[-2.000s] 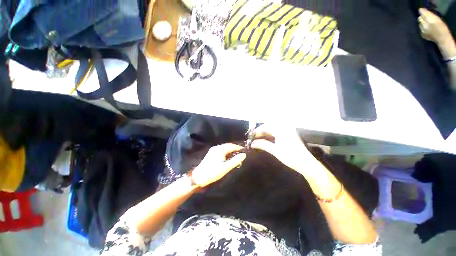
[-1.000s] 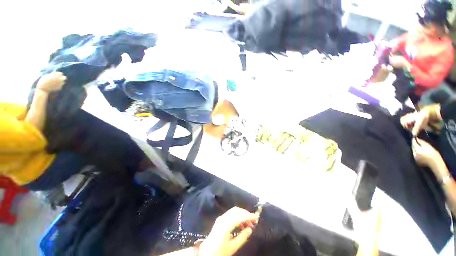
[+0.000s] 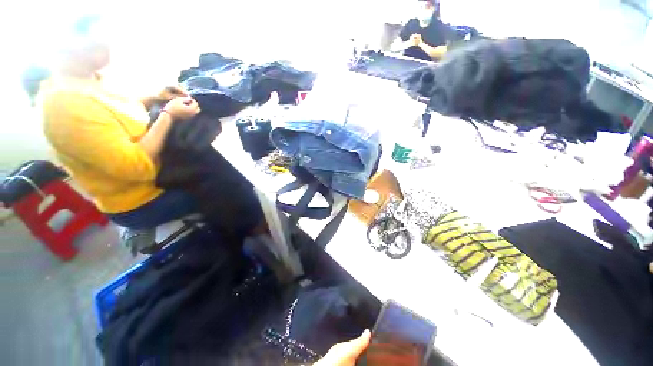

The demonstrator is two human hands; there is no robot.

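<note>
My left hand (image 3: 347,352) is at the bottom edge, mostly cut off. It grips the left side of a smartphone (image 3: 402,336), whose face is dark blue above and reddish below. The phone's lower end is cut off by the frame. My right hand is not in view. A black garment (image 3: 326,314) with silvery speckled trim (image 3: 290,343) lies beside my left hand, below the table edge.
On the white table (image 3: 365,275) are black-handled scissors (image 3: 390,237), a yellow-green striped bundle (image 3: 494,264), a denim bag (image 3: 329,154) and black cloth (image 3: 594,279). A blue basket (image 3: 107,297) holds black garments. A person in yellow (image 3: 107,143) sits at left, near a red stool (image 3: 61,214).
The view has swung left and up. The phone has left the table and is now in my left hand. My left hand no longer pinches the garment. My right hand has gone out of view.
</note>
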